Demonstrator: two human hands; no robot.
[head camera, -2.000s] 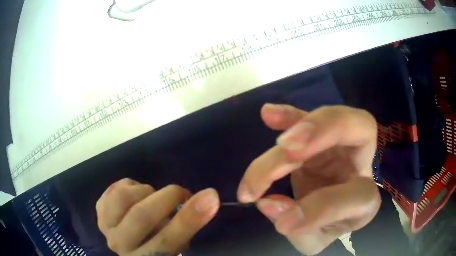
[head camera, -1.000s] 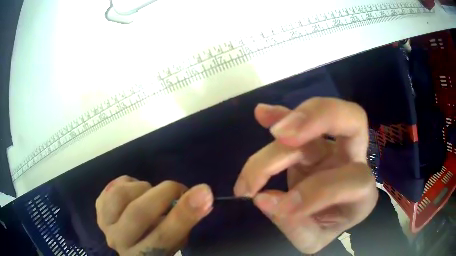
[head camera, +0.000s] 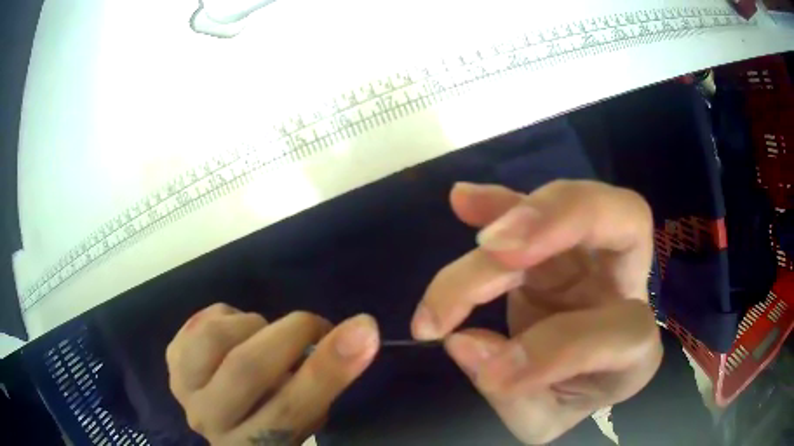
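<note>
Both bare hands are held up over dark navy cloth (head camera: 331, 253) below the table edge. My left hand (head camera: 261, 375), with a dark mark near the wrist, pinches a small thing between thumb and fingers. A thin dark piece (head camera: 409, 342), perhaps the tips of thread snips, runs from it across the gap to my right hand (head camera: 557, 305). My right thumb and a finger pinch its other end; the other right fingers are bent and raised. Most of the small thing is hidden in the left fingers.
A white table (head camera: 131, 104) with a printed ruler (head camera: 348, 118) curves across the top. A pale looped shape (head camera: 222, 22) lies at its upper part. A dark blue basket (head camera: 83, 383) is at lower left. A red basket (head camera: 753, 348) with navy cloth is at right.
Both hands have shifted slightly right since one second ago, close to where they were two seconds ago. The pinch on the thin piece looks the same.
</note>
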